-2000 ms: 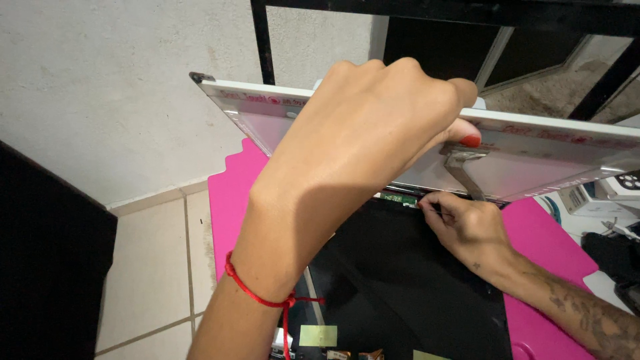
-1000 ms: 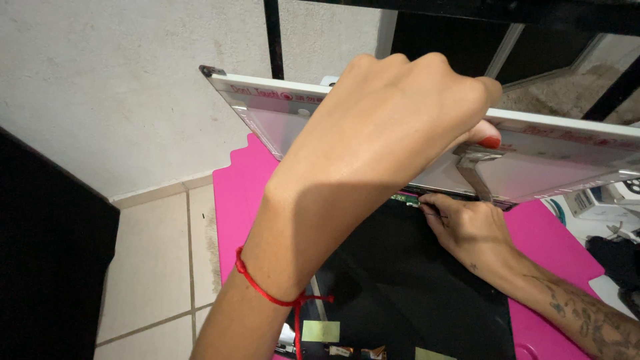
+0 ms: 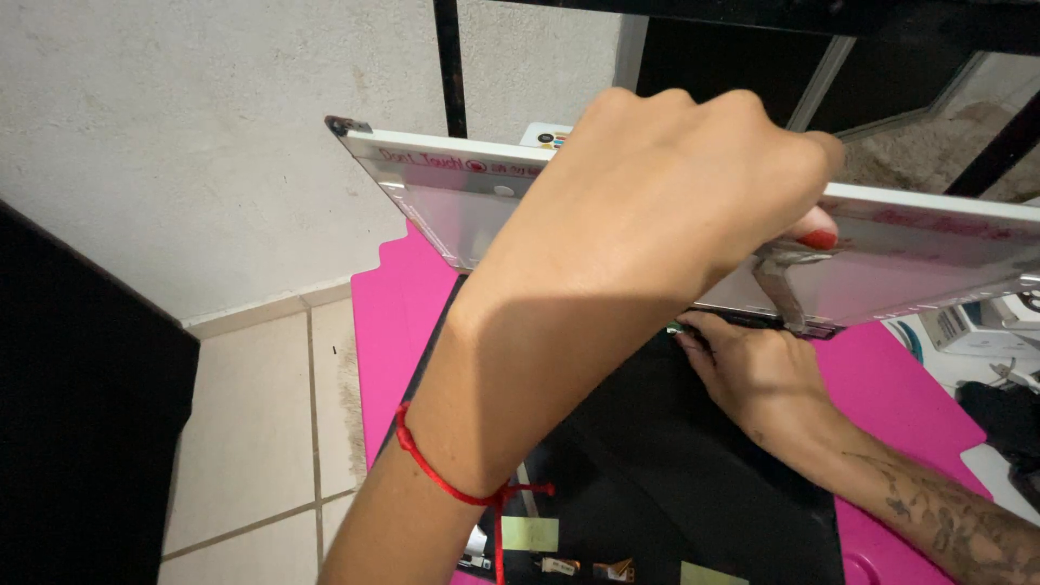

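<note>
My left hand [image 3: 682, 171], with a red cord bracelet at the wrist, grips the top edge of a thin display panel [image 3: 910, 268], held tilted up. The panel has a white frame, printed writing along its edge and a flat ribbon cable [image 3: 776, 284] on its face. Below its lower edge, my right hand [image 3: 756, 366] pinches at a small green circuit board [image 3: 674, 327]; whether the fingers hold it is partly hidden. A black sheet-like surface [image 3: 650, 471] lies under both hands, with yellow-green sticky notes [image 3: 530, 534] and small copper-coloured pieces [image 3: 613, 570] near its front.
A pink board [image 3: 894, 390] lies beneath the black surface. White boxes [image 3: 979, 325] and a dark cloth-like item [image 3: 1007, 422] are at the right. A textured wall [image 3: 203, 146] stands behind, a black object [image 3: 81, 406] at the left, and black metal bars [image 3: 451, 73] at the back.
The left hand and the raised panel appear slightly shifted to the right in view. The right hand stays by the green board.
</note>
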